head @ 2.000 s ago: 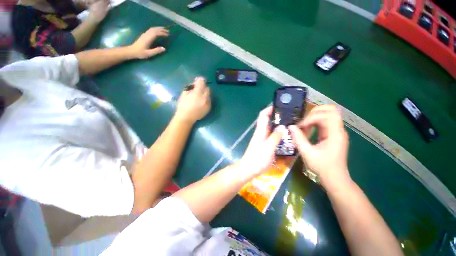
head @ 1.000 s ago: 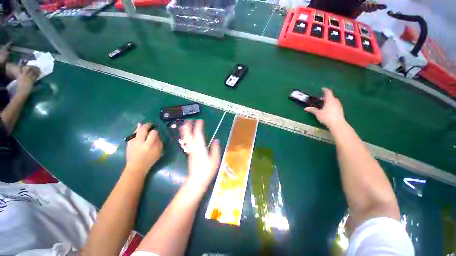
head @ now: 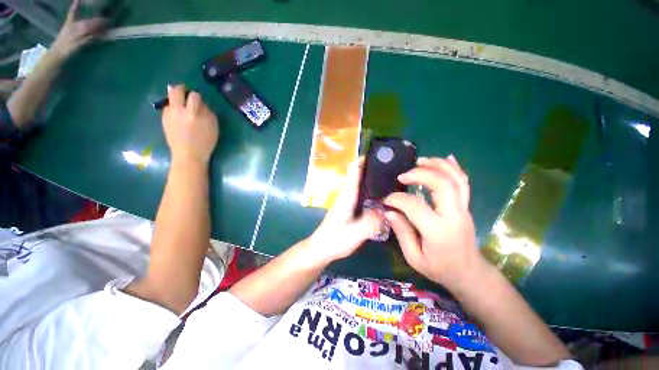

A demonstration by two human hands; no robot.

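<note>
A black phone unit (head: pixel 390 172) is held upright in front of me, its pale round spot near the top end and a silvery area at the lower end. My left hand (head: pixel 347 217) grips it from the left side and below, with the thumb on the lower part. My right hand (head: pixel 437 217) has its fingertips at the phone's right side and lower face. Whether the right fingers hold a small piece cannot be seen; the fingers cover that spot.
An orange strip (head: pixel 338 115) lies left of the phone, yellow-green strips (head: pixel 538 188) to the right. Two black phones (head: pixel 246 101) touch each other beyond a thin white line (head: pixel 280 148). A neighbour's hand (head: pixel 189 124) holds a small dark tool. A pale edge rail (head: pixel 433 49) runs behind.
My right hand has brought a phone from the belt to in front of me. My left hand has left the phones at the left and now grips this one. The view has tilted down.
</note>
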